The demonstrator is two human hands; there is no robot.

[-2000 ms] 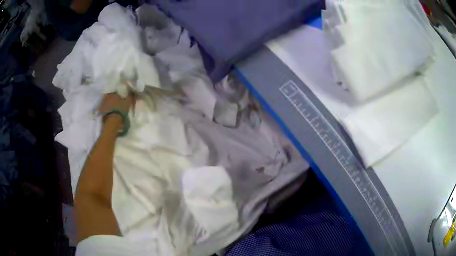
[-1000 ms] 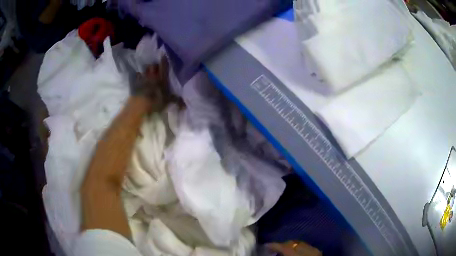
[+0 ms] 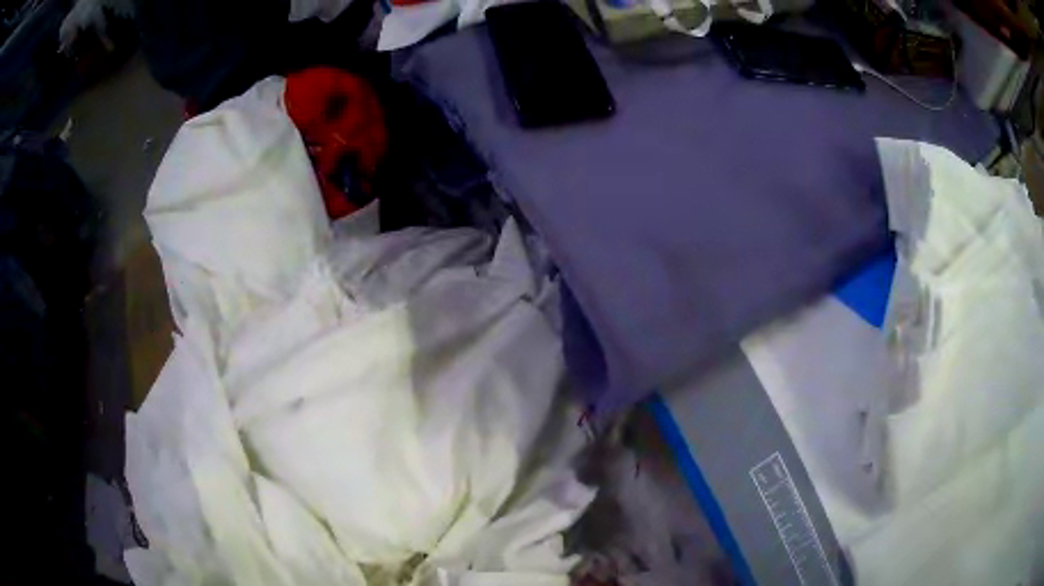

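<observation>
A large crumpled heap of white fabric pieces [image 3: 343,412] fills the left and lower left of the view, beside the table. Its lower end is cut off by the bottom edge. A layered stack of white pieces [image 3: 973,389] lies on the table at the right, reaching the right edge. Neither my left hand nor my right hand can be made out. A small dark pinkish patch shows at the bottom edge beside the heap, too unclear to name.
A purple-grey cloth [image 3: 710,172] covers the table's far part, with a black phone [image 3: 552,63] and another dark flat device [image 3: 790,57] with a cable. The ruler band [image 3: 761,458] has a blue rim. A red item [image 3: 338,126] lies behind the heap.
The view has shifted, showing more of the cloth and the phone. My left forearm, earlier reaching into the heap, and my right fingers at the bottom edge are gone. The heap's pieces are rearranged.
</observation>
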